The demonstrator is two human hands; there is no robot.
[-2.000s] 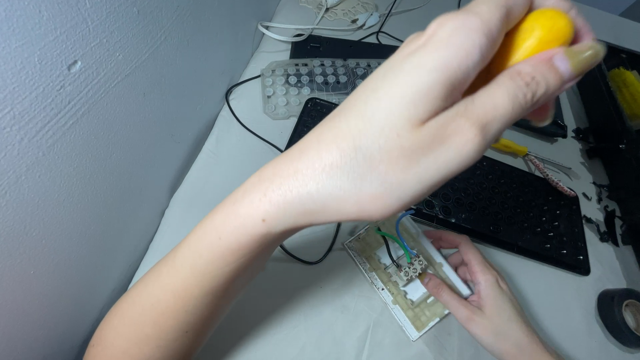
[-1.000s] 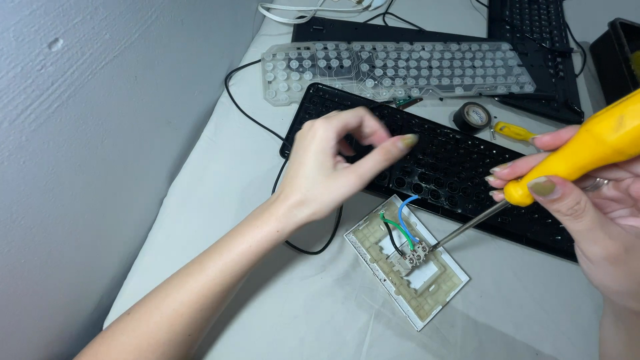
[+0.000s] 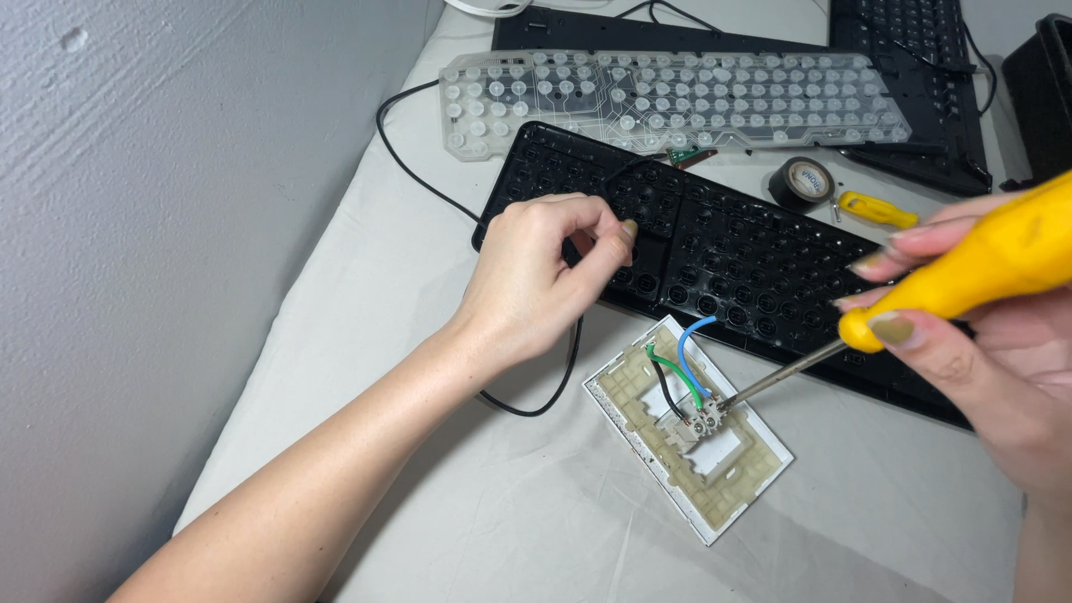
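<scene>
A yellow-handled screwdriver [image 3: 963, 268] is in my right hand [image 3: 980, 360]. Its metal shaft slants down left, and the tip meets the screw terminals of a small grey wiring module [image 3: 699, 425]. That module sits in a white wall plate [image 3: 758, 473], which lies back side up on the white cloth. Black, green and blue wires [image 3: 688, 352] rise from the terminals; the blue one's far end is loose. My left hand [image 3: 544, 268] hovers up left of the plate, over the black keyboard frame, thumb and index finger pinched together. Whether something tiny is between them cannot be told.
Beyond the plate lies a black keyboard frame [image 3: 754, 260] with its cable [image 3: 419, 180]. Behind it are a clear keyboard membrane [image 3: 670, 100], black tape [image 3: 801, 182], a small yellow-handled tool [image 3: 878, 209] and another black keyboard [image 3: 913, 50]. A wall [image 3: 184, 209] borders the left side.
Two seconds ago my left hand held a yellow handle at upper right and my right hand held the plate. The screwdriver is now in my right hand; my left hand has moved back left.
</scene>
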